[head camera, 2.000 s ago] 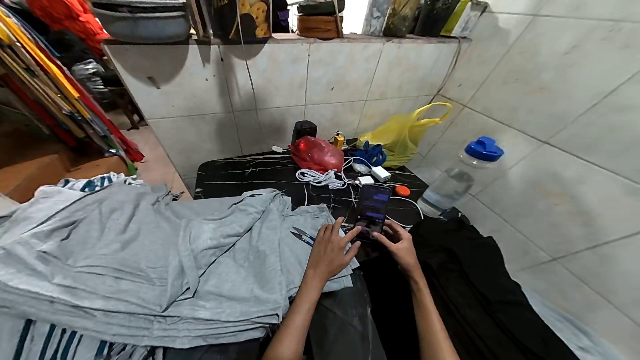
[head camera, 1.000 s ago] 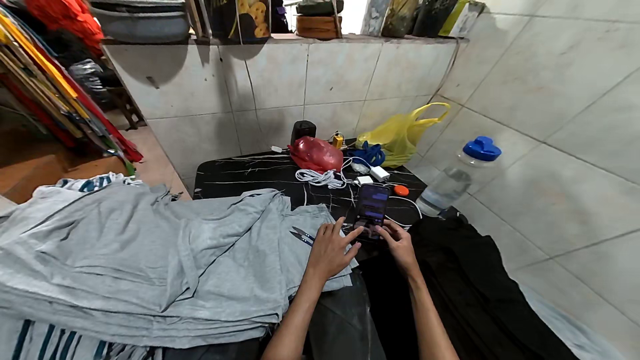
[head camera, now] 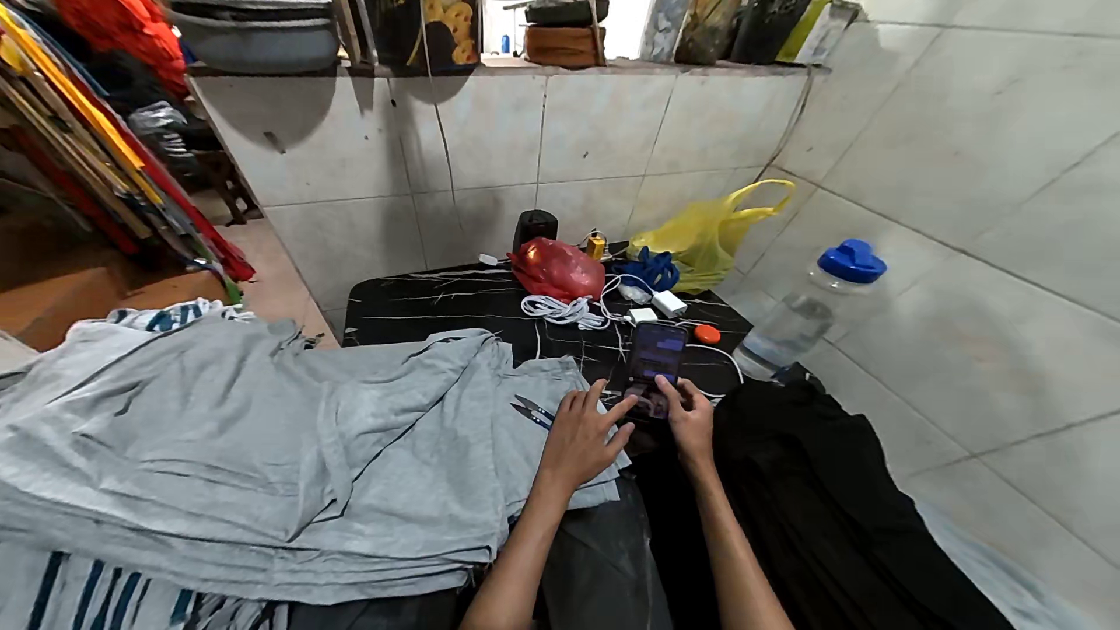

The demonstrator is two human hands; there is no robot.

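Observation:
A smartphone [head camera: 656,360] with a lit screen lies over the near part of a black marbled tabletop. My right hand [head camera: 689,420] is at its lower right edge, thumb on the screen; whether it grips the phone is unclear. My left hand [head camera: 584,437] has its fingers spread, with the index fingertip at the lower left of the screen and nothing held. Thread snips [head camera: 534,413] rest on stacked grey fabric [head camera: 402,437] just left of that hand. Black fabric [head camera: 814,490] is heaped to the right of my right forearm.
On the black tabletop [head camera: 420,306] are a red plastic bag [head camera: 558,269], a coiled white cable [head camera: 564,311], white adapters [head camera: 668,303], an orange round object [head camera: 707,334] and a yellow plastic bag [head camera: 700,236]. A blue-capped water bottle [head camera: 801,315] stands by the tiled wall [head camera: 989,262].

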